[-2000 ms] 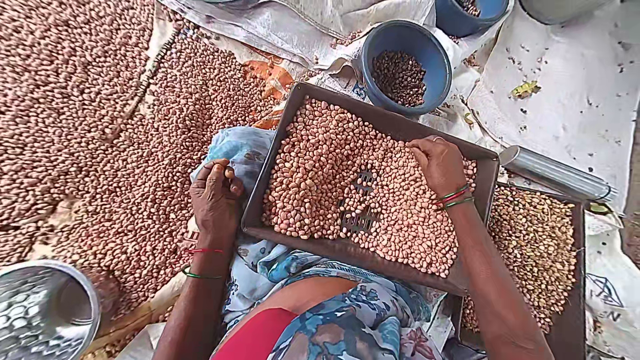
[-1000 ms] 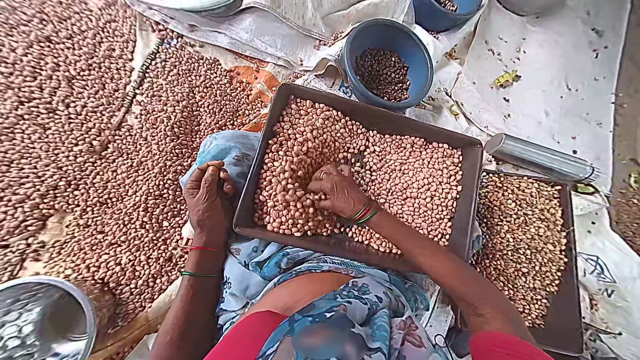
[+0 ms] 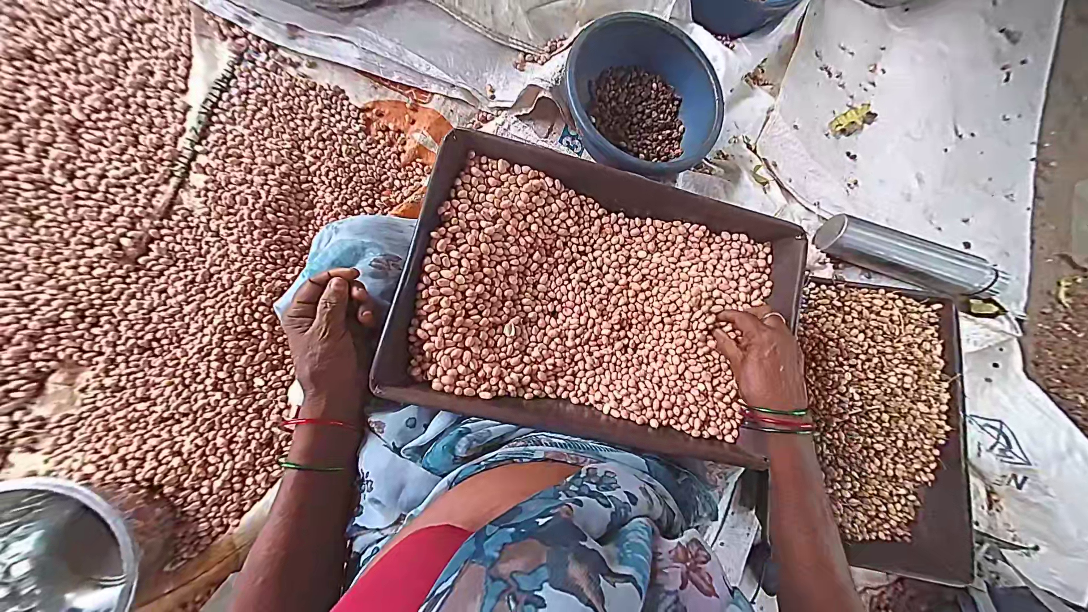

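A dark rectangular tray (image 3: 595, 416) rests tilted across my lap, its bottom covered by pinkish-tan nuts or seeds (image 3: 586, 297). At the tray's right side, my right hand (image 3: 761, 353) touches the seeds with bent fingers; whether any are pinched between its fingertips cannot be told. My left hand (image 3: 327, 323) lies outside the tray's left wall, above the blue cloth on my knee. Its fingers are curled with the thumb against them, and what they may hold is hidden.
A second dark tray (image 3: 922, 561) of yellowish-brown seeds lies at right. Beyond my tray stands a blue bowl (image 3: 710, 110) with dark seeds. A metal cylinder (image 3: 909, 255) lies at upper right. Reddish seeds (image 3: 212, 331) spread widely at left, near a metal basin (image 3: 127, 544).
My right hand has moved from the middle of the seeds to the tray's right side. The seeds are spread more evenly, and the bare patch of tray bottom seen earlier is covered. My left hand stays beside the tray.
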